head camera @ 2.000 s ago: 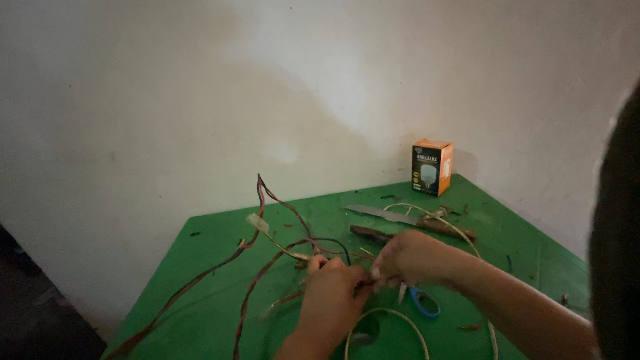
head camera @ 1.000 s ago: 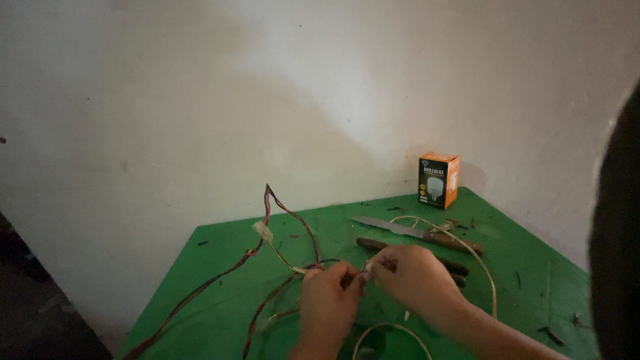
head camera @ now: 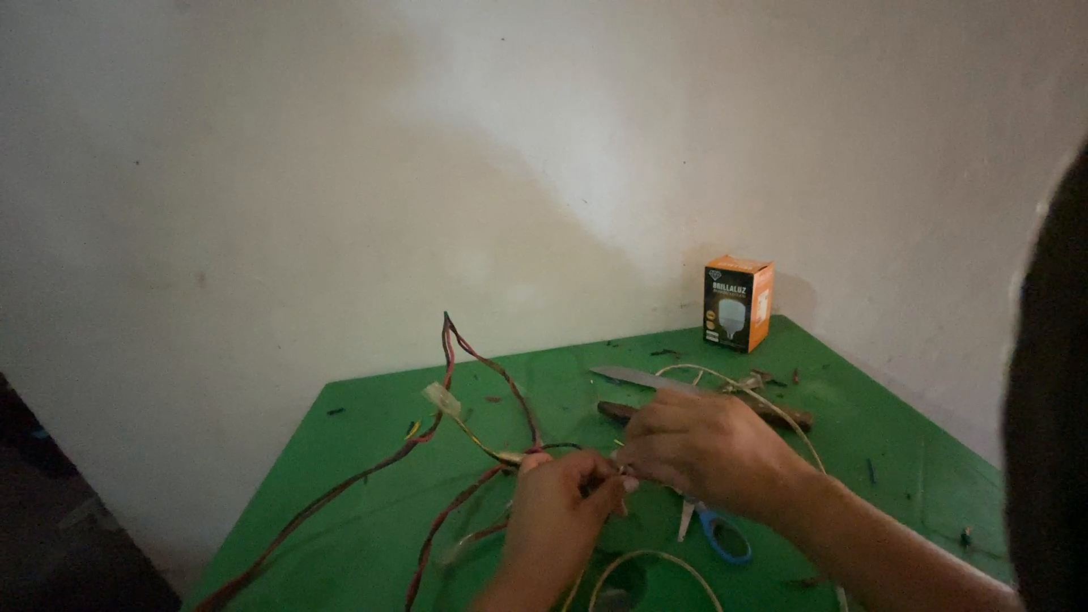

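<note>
Over the middle of the green table, my left hand [head camera: 565,501] pinches the end of an electrical wire bundle between thumb and fingers. My right hand [head camera: 697,442] meets it fingertip to fingertip and pinches a thin wire end there; the exact joint is too small to make out. Twisted dark red wires [head camera: 489,361] rise in a peak behind my left hand and run off to the left. A pale plastic connector [head camera: 443,398] on a thin yellow-green wire lies beside them. A whitish cable [head camera: 654,554] curls below my hands.
A knife with a metal blade [head camera: 625,375] and wooden handle [head camera: 778,414] lies behind my right hand, near a dark-handled object [head camera: 614,411]. Blue-handled scissors [head camera: 725,537] are under my right wrist. A light bulb box [head camera: 738,304] stands at the table's [head camera: 382,395] back corner. Scraps lie scattered.
Both hands stay together at the wires, with small shifts of the fingers. The blue scissors handle, hidden a second ago, shows again beside my right hand.
</note>
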